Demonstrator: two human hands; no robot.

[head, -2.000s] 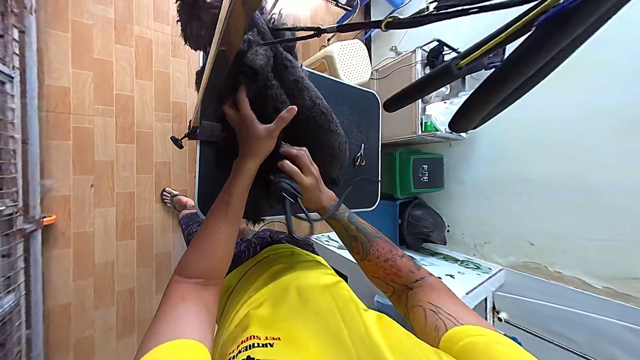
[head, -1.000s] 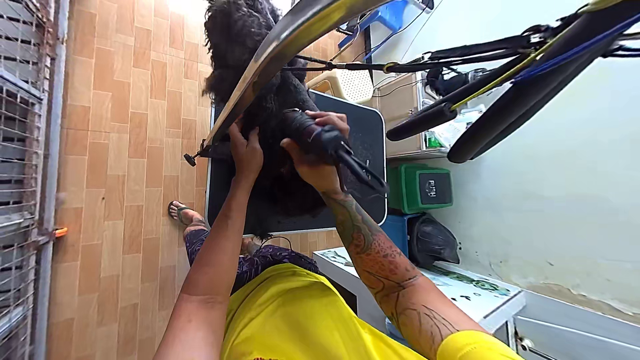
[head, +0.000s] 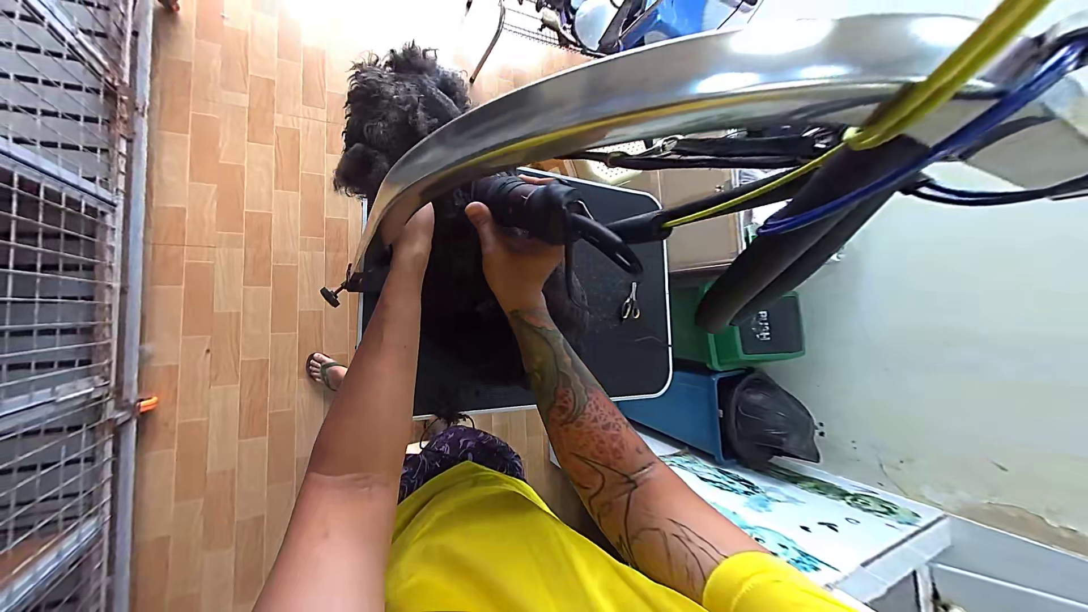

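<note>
A black curly-haired dog [head: 399, 110] is on the black grooming table [head: 612, 357], its head end toward the top left. My right hand [head: 518, 255] is closed around a black corded electric clipper [head: 531, 204], held over the dog's body; the clipper's blade end is hidden. My left hand [head: 416, 229] rests against the dog's coat, its fingers mostly hidden behind the curved metal grooming arm [head: 595, 93]. Scissors [head: 630, 303] lie on the table to the right of the dog, among loose hair.
The metal arm crosses close above my hands, with yellow and blue cords and black padded tubes [head: 790, 246] at right. A wire cage [head: 59, 297] stands at left. Beyond the table are a green bin [head: 748, 323], a blue bin [head: 688, 408] and a white printed tabletop [head: 790, 518].
My right hand has raised the clipper from low beside the dog and shifted it up along the body. My left hand stays on the coat. The view has moved closer to the metal arm.
</note>
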